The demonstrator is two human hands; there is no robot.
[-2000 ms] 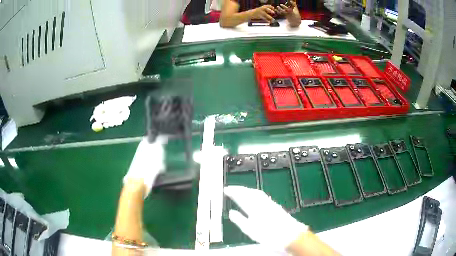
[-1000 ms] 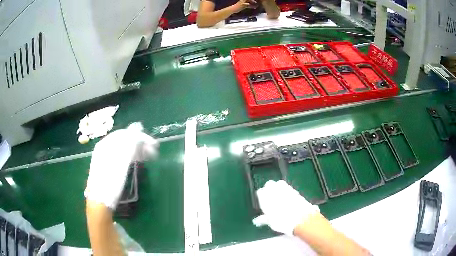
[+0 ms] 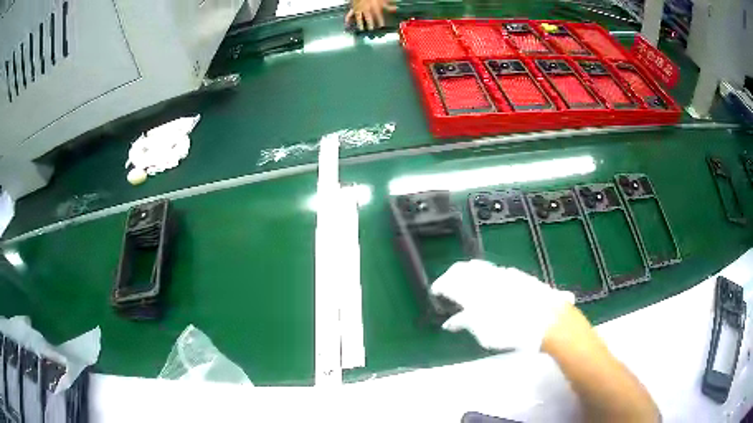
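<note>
My right hand (image 3: 504, 304), in a white glove, grips the lower end of a slightly blurred dark phone middle frame (image 3: 423, 216) on the green belt. It may be more than one frame. To its right, several single middle frames (image 3: 568, 206) lie side by side, camera ends away from me. A stack of middle frames (image 3: 132, 296) lies on the belt at the left, with no hand on it. My left hand is not in the picture.
White divider strips (image 3: 328, 273) cross the belt. A red tray (image 3: 487, 125) holding frames stands beyond. A clear plastic bag (image 3: 198, 363) and covered tray (image 3: 33, 384) lie near left. A single frame (image 3: 723, 351) lies far right. Another person's hand (image 3: 369, 13) shows at the top.
My left hand has left the picture, and the stack lies uncovered at left. My right hand grips a frame beside fewer single frames. The other person's hand has come onto the far belt.
</note>
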